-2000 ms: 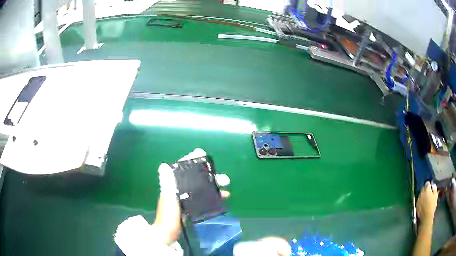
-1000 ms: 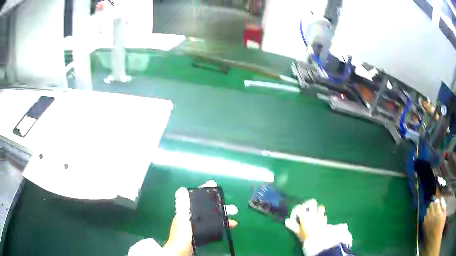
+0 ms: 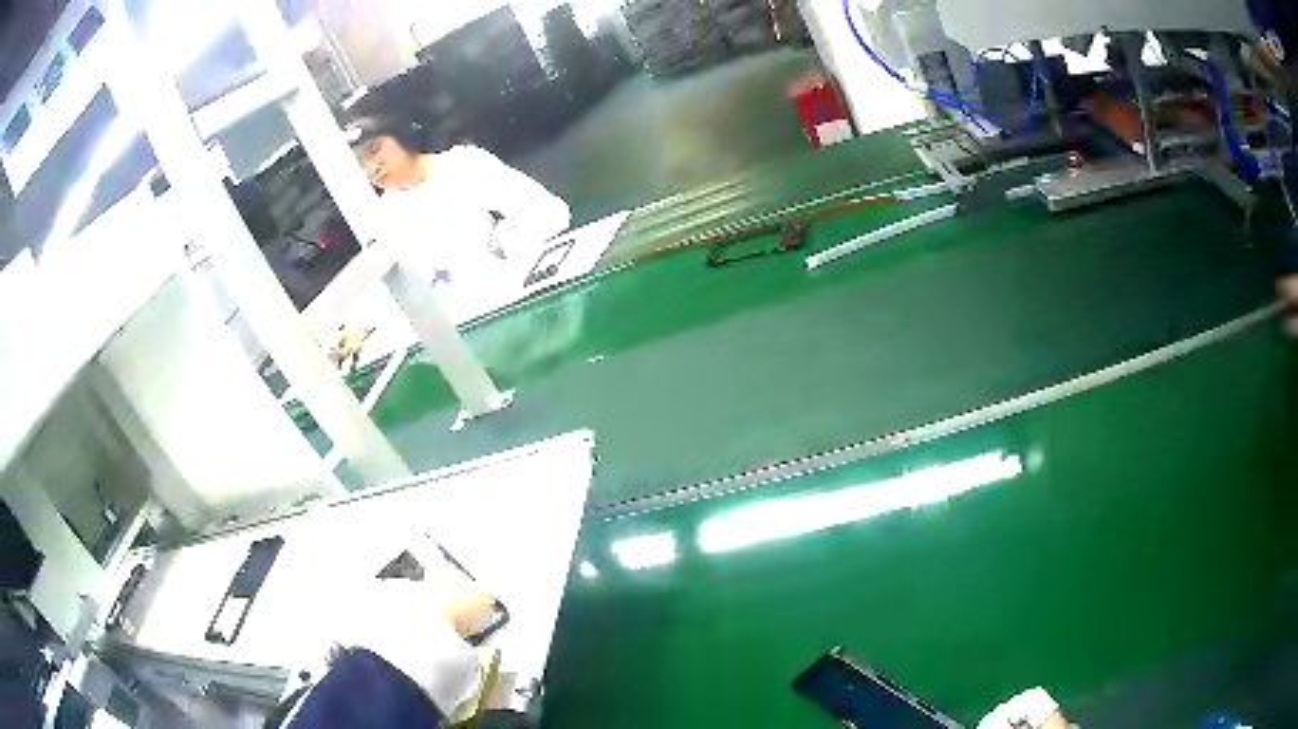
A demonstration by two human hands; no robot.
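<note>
A phone middle frame [image 3: 245,588] lies on the white fixture plate [image 3: 548,491]. My left hand [image 3: 470,612], blurred and behind its white cuff, is over the plate. Dark parts of a phone-sized piece show beside it; the hand covers the rest, and its grip cannot be told. Another dark phone frame [image 3: 871,698] lies slanted over the green belt, cut off by the lower edge. Pale fingertips of my right hand [image 3: 1022,709] show close to its right end; the rest is out of the picture, and whether they touch it is unclear.
Pale posts [image 3: 449,342] stand behind the plate. A pale strip [image 3: 911,434] crosses the green belt [image 3: 797,570]. A dark frame [image 3: 757,247] lies at the far side. Another person [image 3: 470,200] sits at the back left. Machinery [image 3: 1139,157] stands at upper right.
The view has swung left. My left hand has moved from above the belt onto the plate. My right hand now shows only fingertips at the lower edge, near a dark frame.
</note>
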